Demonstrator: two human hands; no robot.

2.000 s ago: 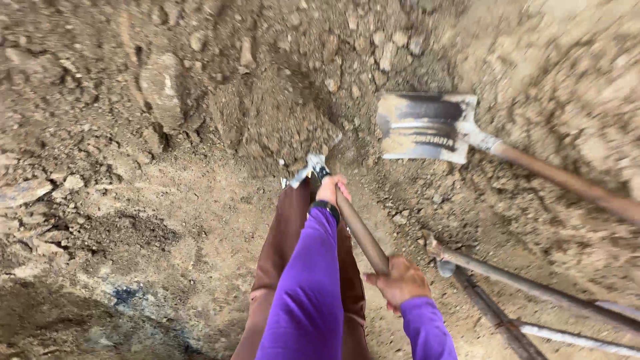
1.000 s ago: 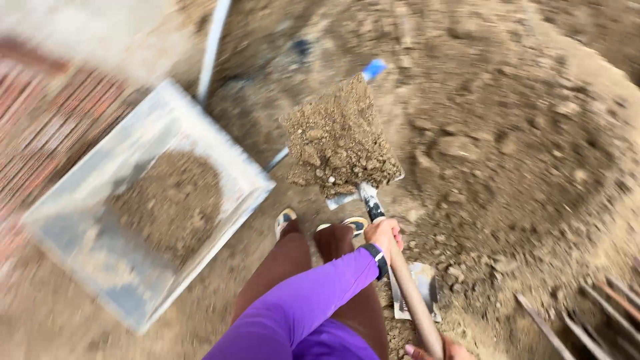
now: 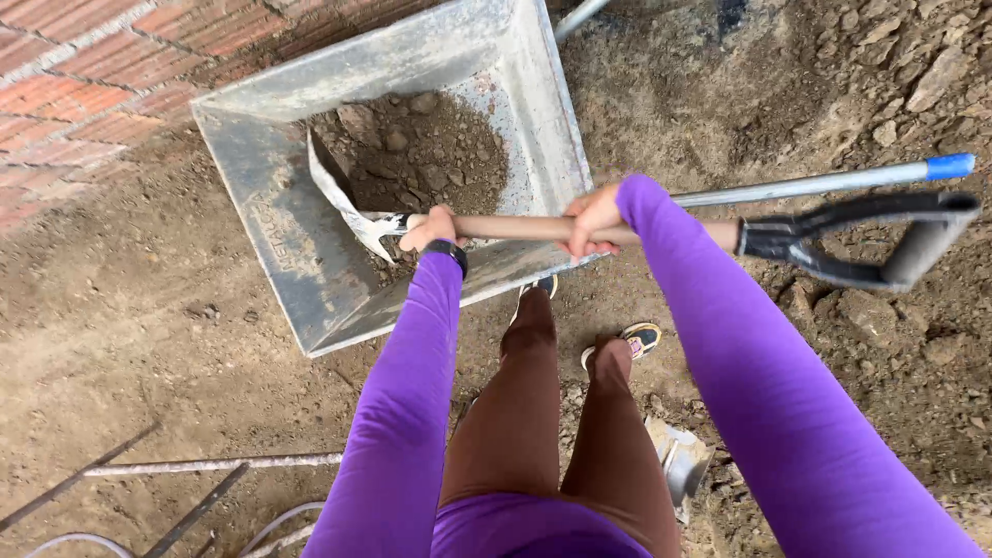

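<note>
Both my hands grip the wooden shaft of a shovel (image 3: 511, 227). My left hand (image 3: 434, 230) is closed round it near the metal socket, and my right hand (image 3: 595, 222) holds it farther back, toward the black D-shaped handle (image 3: 860, 232). The shovel's blade (image 3: 333, 178) is tilted on its edge inside a metal wheelbarrow tray (image 3: 279, 190), beside a heap of brown soil and stones (image 3: 442, 147). No load shows on the visible side of the blade; its inner face is mostly hidden.
A brick wall (image 3: 116, 85) stands behind the tray at upper left. One wheelbarrow handle with a blue grip (image 3: 949, 167) reaches right, under the shovel. Another shovel's blade (image 3: 683, 465) lies by my legs. Metal bars (image 3: 209, 465) lie at lower left, rubble (image 3: 868, 314) at right.
The shovel, heaped with soil one second ago, has moved over to the wheelbarrow tray and its blade is tipped there. The heap in the tray looks larger. The view has swung strongly.
</note>
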